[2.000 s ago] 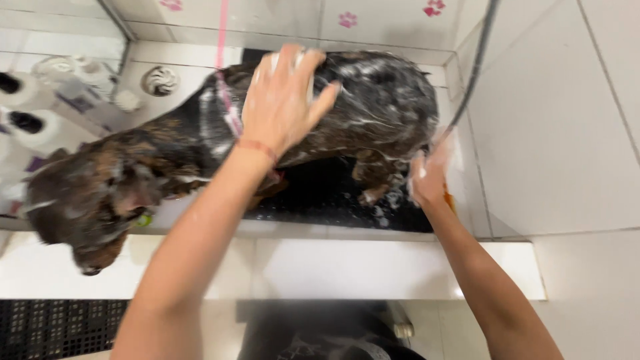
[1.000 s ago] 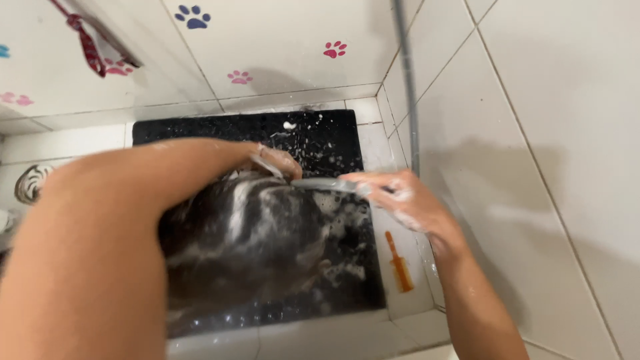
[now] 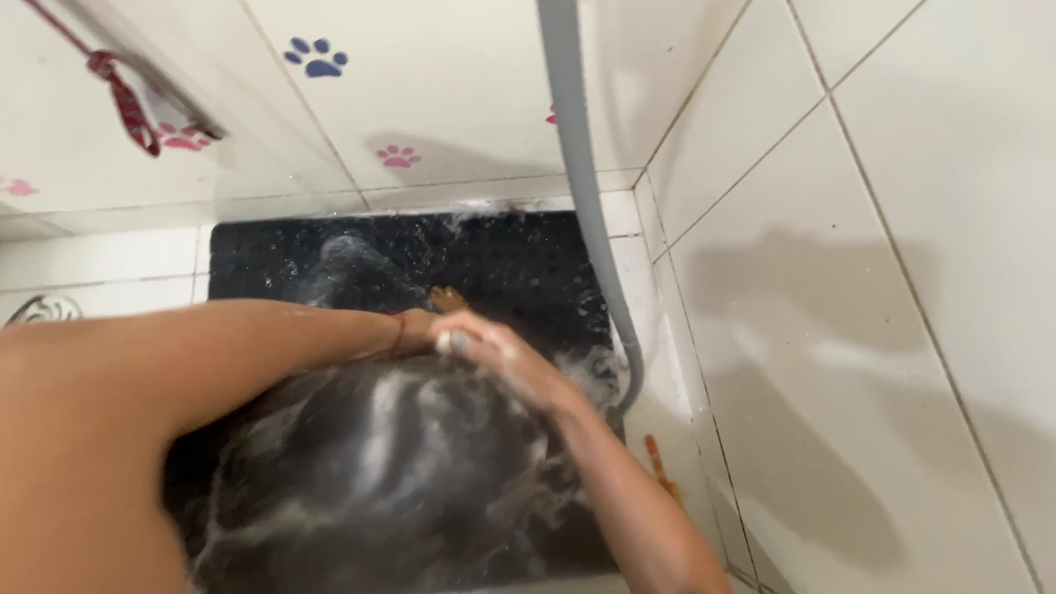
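Note:
A wet, dark-coated dog (image 3: 379,470) with soap lather on its back is below my hands on a black rubber mat (image 3: 511,256). My right hand (image 3: 503,351) is curled around the end of a grey hose (image 3: 582,148), whose pale tip shows at the fingers. My left hand (image 3: 422,326) reaches across the dog's far side, its fingers mostly hidden behind the right hand, so its grip cannot be told. Just beyond the hands a tan paw (image 3: 448,297) shows. Whitish spray or foam lies on the mat at its upper left.
White tiled walls with paw prints stand behind and to the right (image 3: 833,330). A red patterned strap (image 3: 128,103) hangs at upper left. A round drain cover (image 3: 45,309) is at left. An orange long-handled tool (image 3: 660,470) lies on the basin floor at right.
Two seconds ago my left hand lay on the dog's back; now it is at the far side. The hose end has come over the dog with my right hand. The view has shifted closer.

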